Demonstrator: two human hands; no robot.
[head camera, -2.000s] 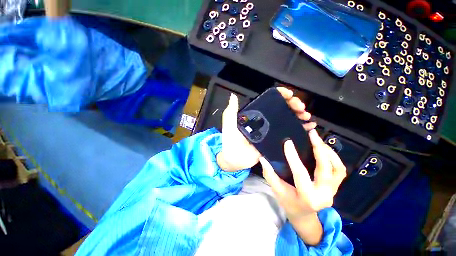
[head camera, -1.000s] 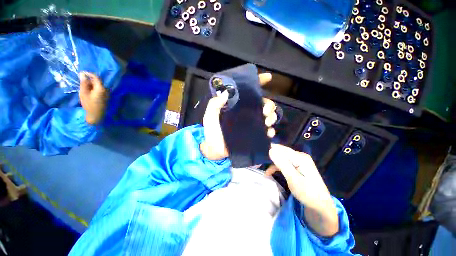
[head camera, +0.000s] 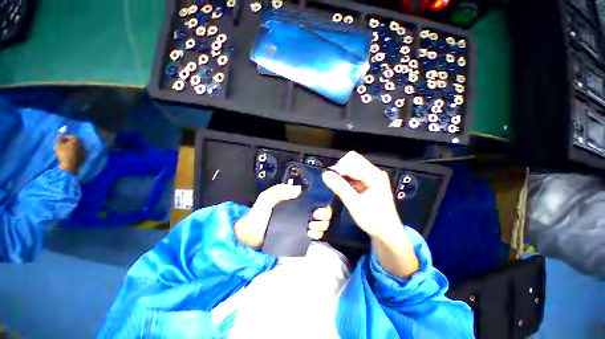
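My left hand (head camera: 265, 210) holds a dark phone back (head camera: 292, 224) low over the near edge of the black work tray (head camera: 219, 155), camera area at the top. My right hand (head camera: 361, 192) has its thumb and fingertips pinched together at the phone's upper right corner, beside the camera area; whether something thin is between them I cannot tell. Phones with ringed camera pieces lie in the tray, one (head camera: 265, 173) left of my hands and one (head camera: 406, 193) to the right. My right hand partly hides the slots between.
A parts tray (head camera: 285, 109) beyond holds many ringed camera lens covers (head camera: 199, 56) and shiny blue panels (head camera: 312, 56). Another worker's hand (head camera: 69, 153) and blue sleeves are at left. Black stacked trays (head camera: 584, 99) stand right; another black tray (head camera: 501, 298) lies low right. A grey bag (head camera: 570, 222) is at right.
The view has shifted, so the trays appear further left and more level. My right hand has moved up from the phone's lower end to its camera corner. My left hand still holds the phone.
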